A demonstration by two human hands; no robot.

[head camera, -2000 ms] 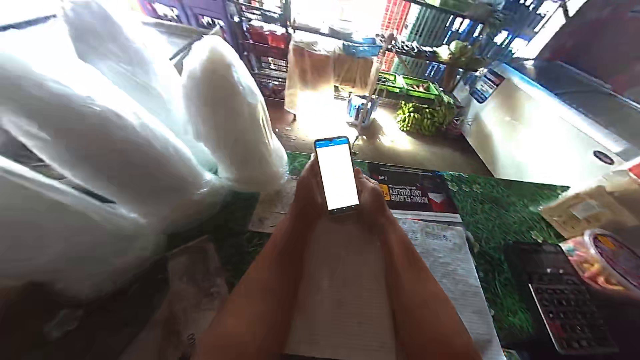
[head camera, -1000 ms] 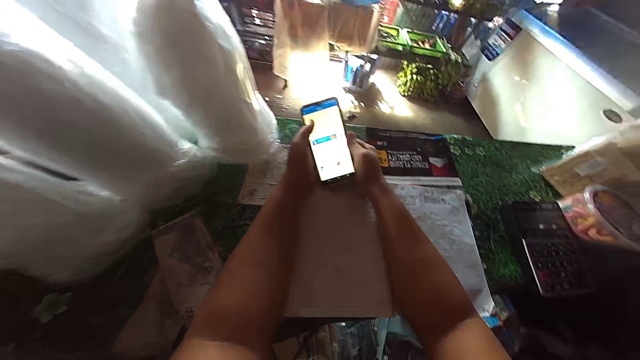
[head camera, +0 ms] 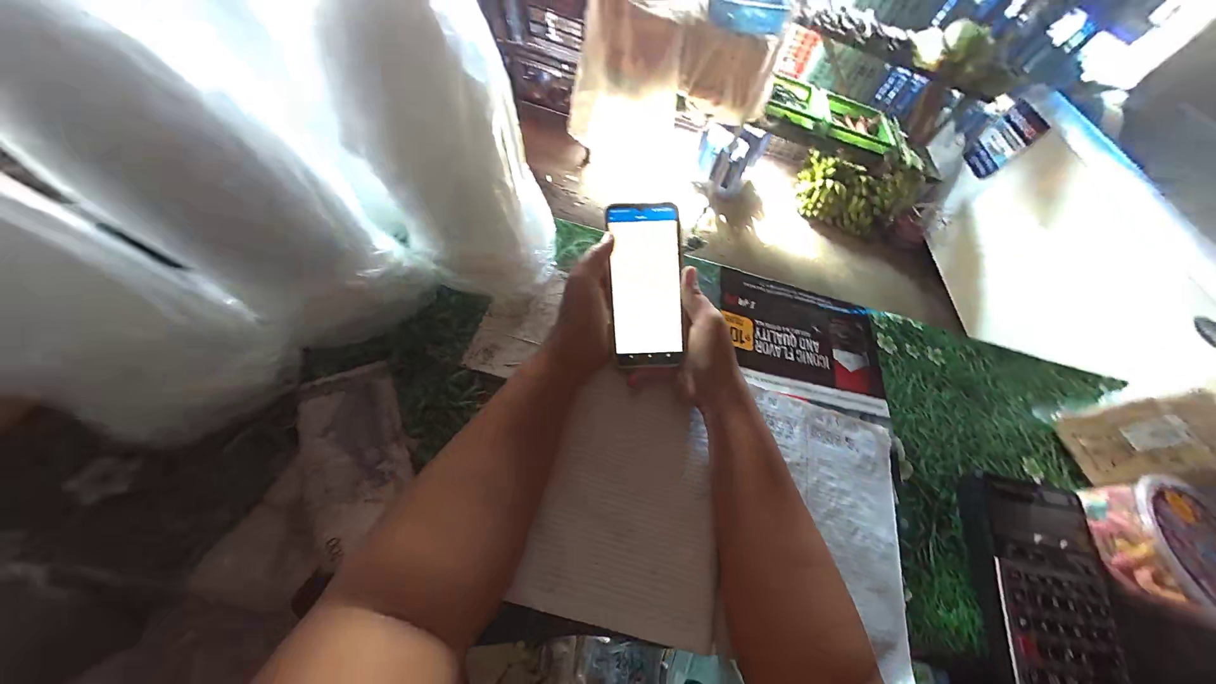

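Observation:
A smartphone (head camera: pixel 646 290) with a blue bar atop a bright white screen is held upright between both hands. My left hand (head camera: pixel 584 309) grips its left edge, the thumb near the upper part of that side. Along the right edge and lower corner, my right hand (head camera: pixel 705 342) holds it, thumb raised beside the screen. Below the phone, under my forearms, lies an open ruled notebook (head camera: pixel 622 513). A written-on paper sheet (head camera: pixel 845 503) is to its right, next to a black printed leaflet (head camera: pixel 807 342). The fingers behind the phone are mostly hidden.
Large white plastic-wrapped bundles (head camera: pixel 218 171) crowd the left. Banknotes (head camera: pixel 356 446) lie below them. At right are a calculator (head camera: pixel 1054 589), a candy tub (head camera: pixel 1149 541) and a brown packet (head camera: pixel 1140 432). Beyond the grass-patterned table stand a white chest freezer (head camera: pixel 1064 247), green bananas (head camera: pixel 845 195) and green crates (head camera: pixel 860 123).
The phone screen has turned from a page with coloured items to almost blank white. The phone is more upright than one second ago, still in both hands.

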